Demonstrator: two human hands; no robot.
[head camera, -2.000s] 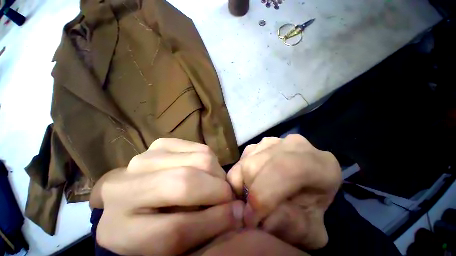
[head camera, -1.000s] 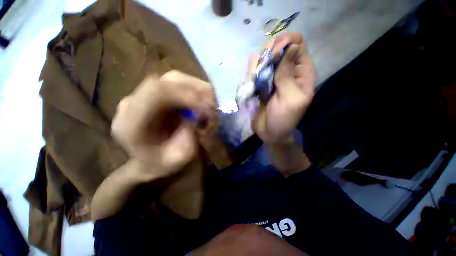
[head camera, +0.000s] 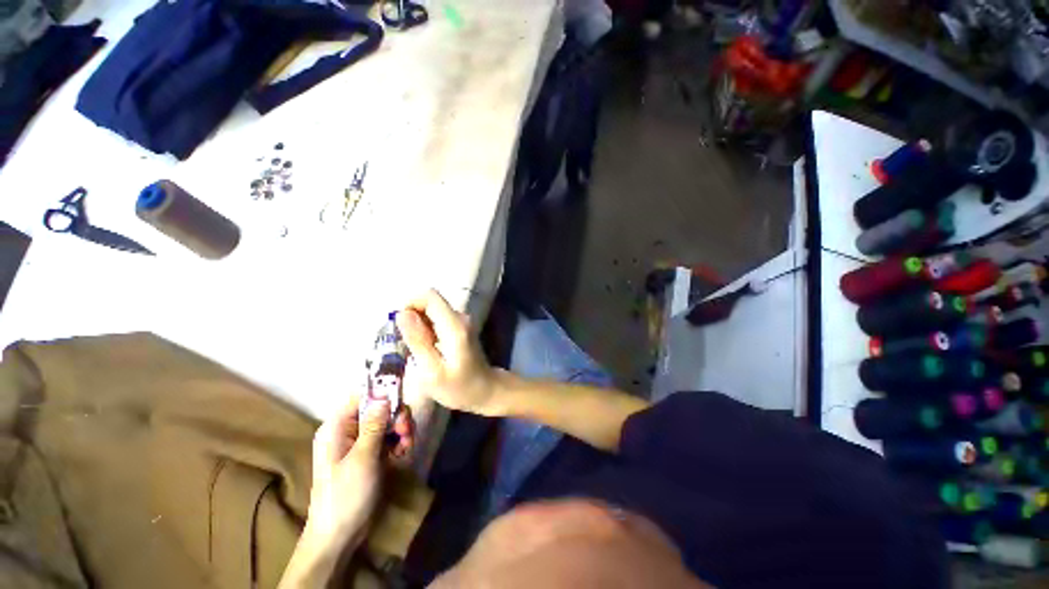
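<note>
A small crinkly wrapped packet (head camera: 385, 374), white, pink and dark blue, is held upright between my two hands at the table's front edge. My left hand (head camera: 349, 466) grips its lower end, thumb on its face. My right hand (head camera: 446, 354) pinches its upper end with the fingertips. Whether the packet is open I cannot tell. The brown jacket (head camera: 138, 449) lies on the table at the lower left, with its flap pocket near my left hand.
On the white table (head camera: 460, 138) are a brown thread cone (head camera: 190, 221), dark shears (head camera: 98, 228), buttons (head camera: 273, 175), small gold scissors (head camera: 355, 193) and navy garment pieces (head camera: 190, 69). Coloured thread spools (head camera: 920, 334) stand on a white stand at right. The floor shows between.
The view has swung right and shows more of the table and the spool stand. My hands have come together on the packet, which my right hand held up a second ago.
</note>
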